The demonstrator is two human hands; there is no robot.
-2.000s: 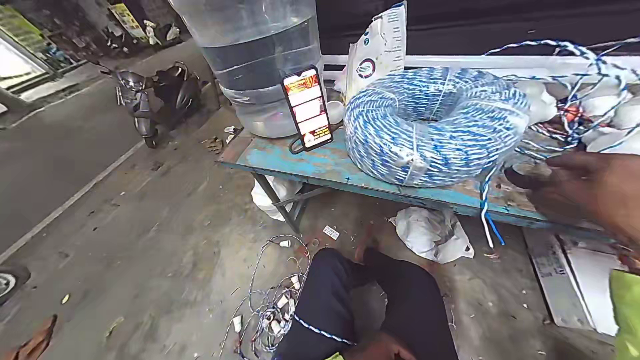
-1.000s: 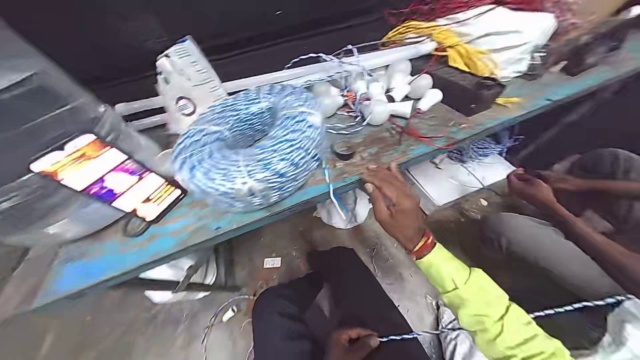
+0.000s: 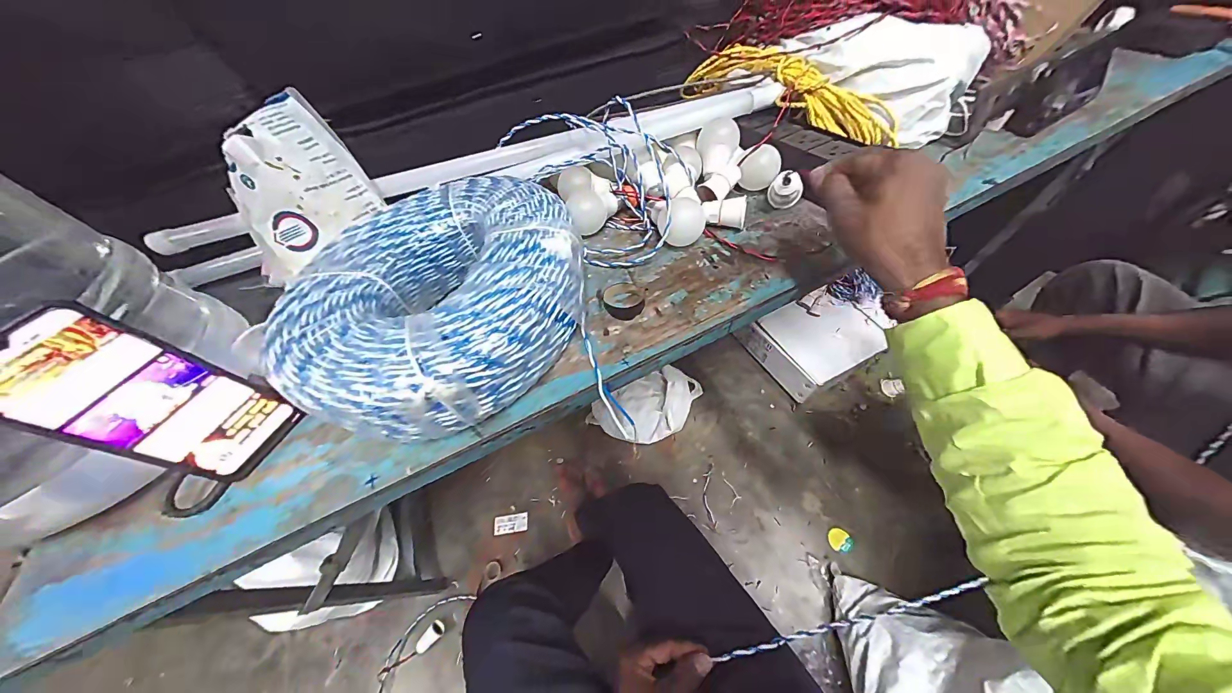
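My left hand (image 3: 664,666), low over my lap, is closed on a twisted blue-and-white wire (image 3: 818,630) that runs off to the right under my sleeve. My right hand (image 3: 890,217), in a yellow-green sleeve, is raised over the back of the bench, its fingers curled beside a white bulb holder (image 3: 784,190); whether it holds anything is hidden. Left of it lie white bulbs (image 3: 683,221) among tangled wires. A wrapped coil of blue-and-white twisted wire (image 3: 433,308) rests on the blue-painted bench (image 3: 318,472), with a roll of tape (image 3: 623,300) to its right.
At the left a phone (image 3: 144,390) leans on a large clear container (image 3: 87,250). White tubes (image 3: 577,144), a bundle of yellow cord (image 3: 808,91) and a white sack (image 3: 895,67) lie along the back. Another person's arm (image 3: 1126,325) is at the right, near a white box (image 3: 818,342).
The view has swung to the right. Since the last earlier frame, my right hand has moved from the bench's front edge to beside the bulb holder. My left hand still holds the wire.
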